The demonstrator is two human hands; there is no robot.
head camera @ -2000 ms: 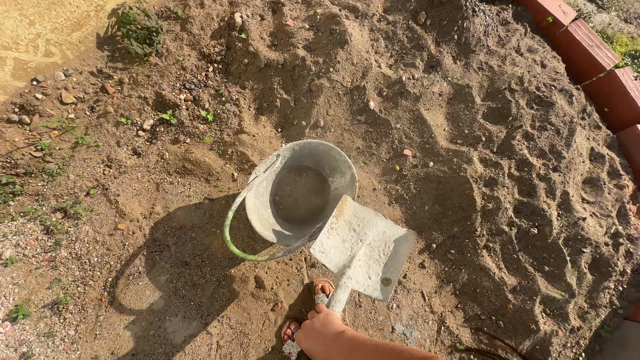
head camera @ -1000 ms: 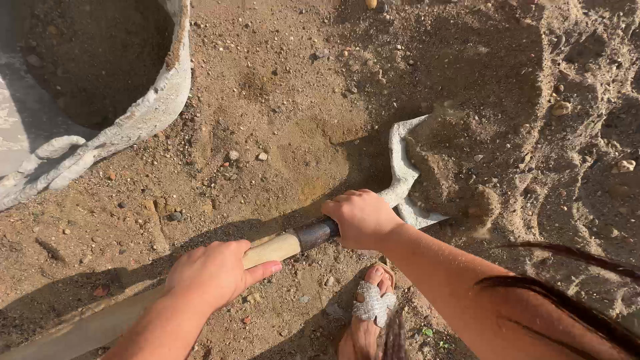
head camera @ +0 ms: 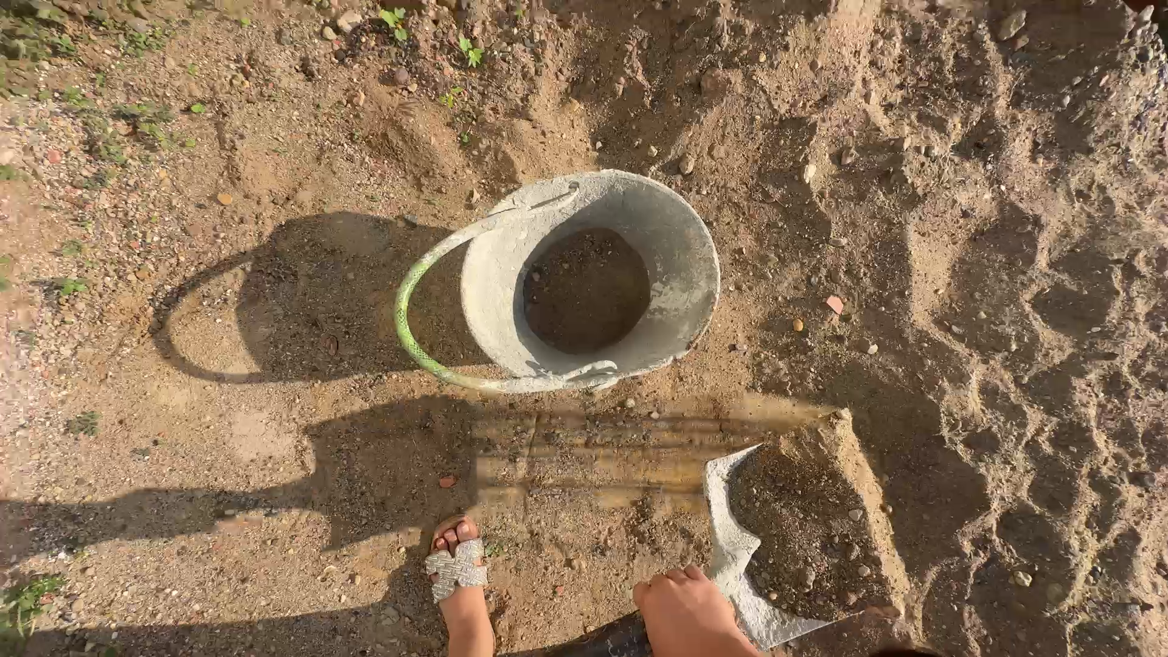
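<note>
My right hand (head camera: 689, 607) grips the dark collar of a shovel (head camera: 730, 538) at the bottom edge, close behind its metal blade. Sandy soil with small stones (head camera: 803, 529) fills the blade, which is right of and below the bucket, apart from it. The mortar-stained bucket (head camera: 680, 274) stands upright on the ground, with some dark sandy soil (head camera: 587, 292) at its bottom. Its handle, wrapped in green (head camera: 408, 319), hangs out to the left. My left hand is not in view, and most of the shovel's shaft is hidden below the frame.
A sandalled foot (head camera: 456, 566) rests on the ground left of the shovel. Loose, uneven sand (head camera: 985, 301) rises on the right. Pebbly ground with small green plants (head camera: 392, 23) lies at the upper left.
The shovel's blade, bare two seconds ago beside the bucket, now carries sandy soil. My left hand, on the wooden shaft one second ago, has left the view.
</note>
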